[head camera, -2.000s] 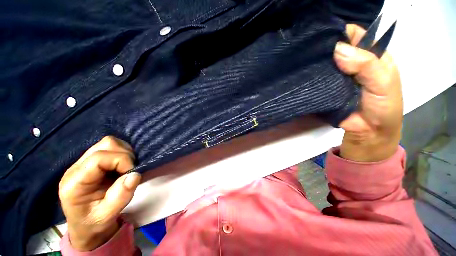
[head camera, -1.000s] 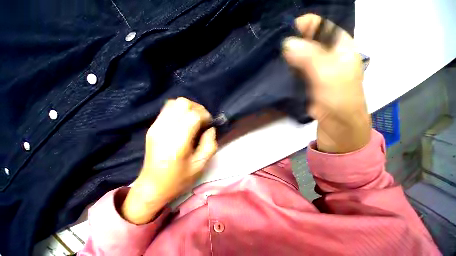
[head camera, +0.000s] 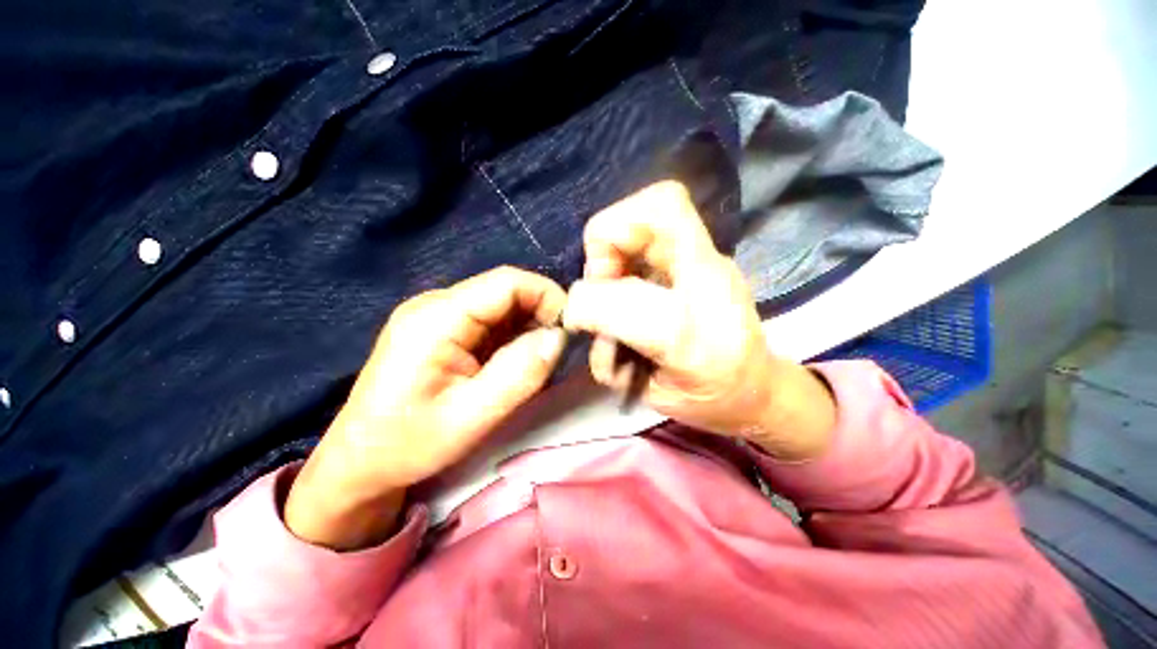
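Note:
A dark navy denim garment (head camera: 368, 266) covers the left and middle of the table, with a row of round silver-white buttons (head camera: 264, 165) on its placket. A paler grey-blue part (head camera: 831, 184) shows at its right side. My left hand (head camera: 444, 380) pinches the garment's near edge between thumb and fingers. My right hand (head camera: 679, 317) is right beside it, thumb and fingertips closed at the same spot, nearly touching the left fingertips. A dark bit shows under my right palm, perhaps the snips, mostly hidden. What lies between the fingertips is too small to tell.
The white table (head camera: 1053, 114) has a curved edge at the right. A blue plastic basket (head camera: 945, 336) is below that edge. Pale boxes (head camera: 1110, 418) stand at the far right. My pink shirt (head camera: 634, 558) is against the near table edge.
My right hand has moved left and down to meet my left hand, which has moved right along the edge. The stretched edge is released at the right, and grey-blue cloth now shows there.

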